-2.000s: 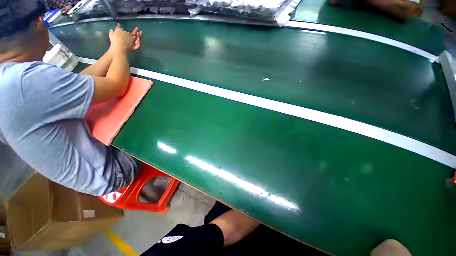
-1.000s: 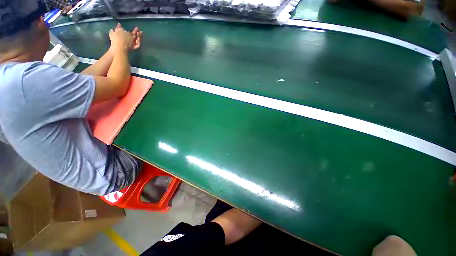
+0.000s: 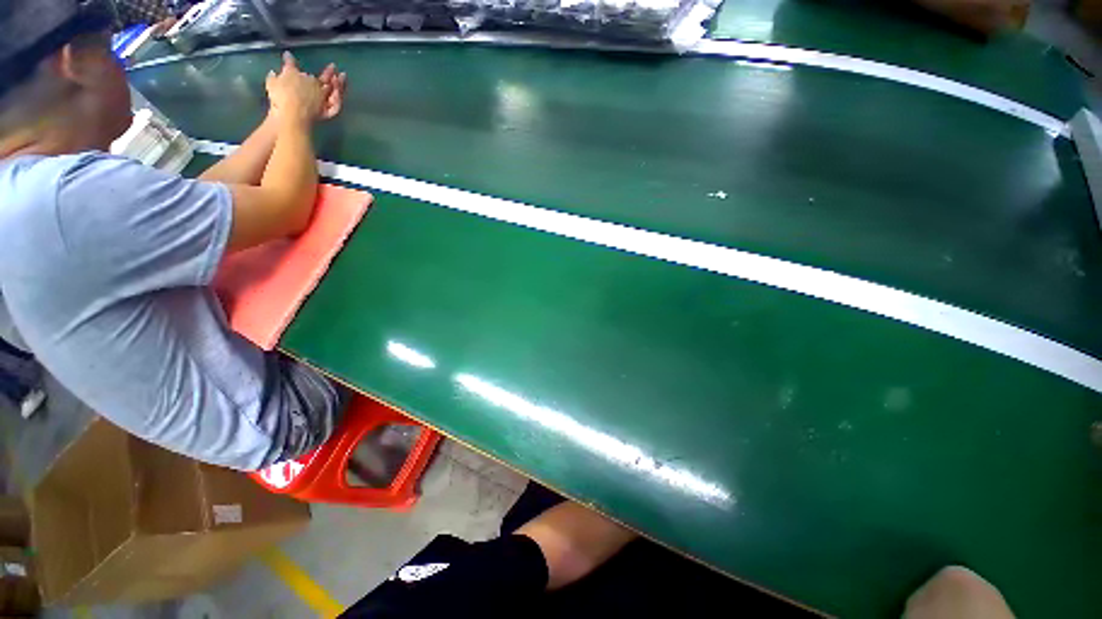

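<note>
Neither of my hands shows. The green bench top [image 3: 568,339] lies nearest in front of me, with bright light reflections on it. A rounded piece of bare skin [image 3: 961,595] is cut off by the bottom edge at the right; I cannot tell which body part it is. A bare leg in black shorts [image 3: 580,542] shows below the bench edge. Beyond a long white strip [image 3: 677,247] lies the darker green conveyor belt [image 3: 580,133], with small pale specks on it.
A seated person [image 3: 133,278] leans forearms over a salmon-red pad [image 3: 290,272] at left. Their red stool [image 3: 399,490] and an open carton [image 3: 181,520] stand on the floor. Shiny grey-white bagged parts [image 3: 520,18] lie across the belt. A brown object [image 3: 979,12] is at top right.
The pale specks on the belt have moved right. The seated person's head has shifted slightly right. The blurred arm at top right has mostly left view. A foot now shows at the left edge.
</note>
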